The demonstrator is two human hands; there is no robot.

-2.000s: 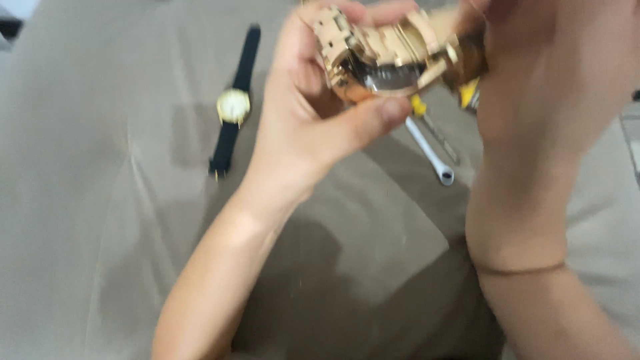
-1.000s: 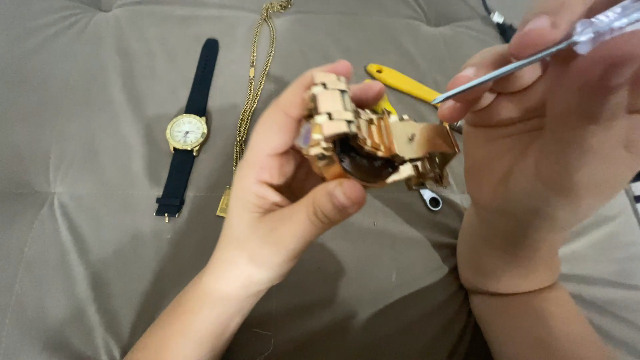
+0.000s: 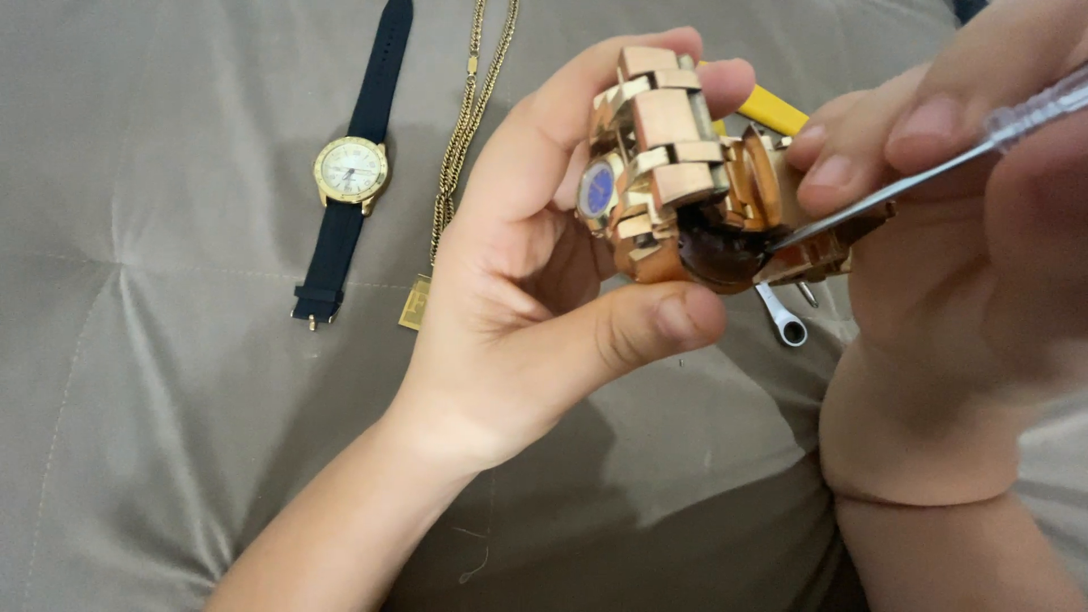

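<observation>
My left hand (image 3: pixel 544 255) grips a gold-coloured metal-link watch (image 3: pixel 676 127) between thumb and fingers. A small blue dial (image 3: pixel 598 188) shows at its left side, and a dark curved part lies in the gap near my thumb. My right hand (image 3: pixel 943 221) holds a thin screwdriver (image 3: pixel 892 194) with a clear plastic handle. Its tip meets the watch beside the dark part; the exact spot of contact is hard to tell. The right fingertips are at the right end of the watch, where the bracelet is partly hidden.
A gold-rimmed watch with a black strap (image 3: pixel 350 170) lies on the grey tufted cushion (image 3: pixel 170 382). Beside it is a gold chain (image 3: pixel 459 140) with a rectangular pendant (image 3: pixel 415 303). Behind the hands are a yellow tool handle (image 3: pixel 772 109) and a ring-ended wrench (image 3: pixel 783 316).
The screwdriver tip, held above and to the right of the metal-link watch one second ago, has come down to it. The right hand is now closer to the left.
</observation>
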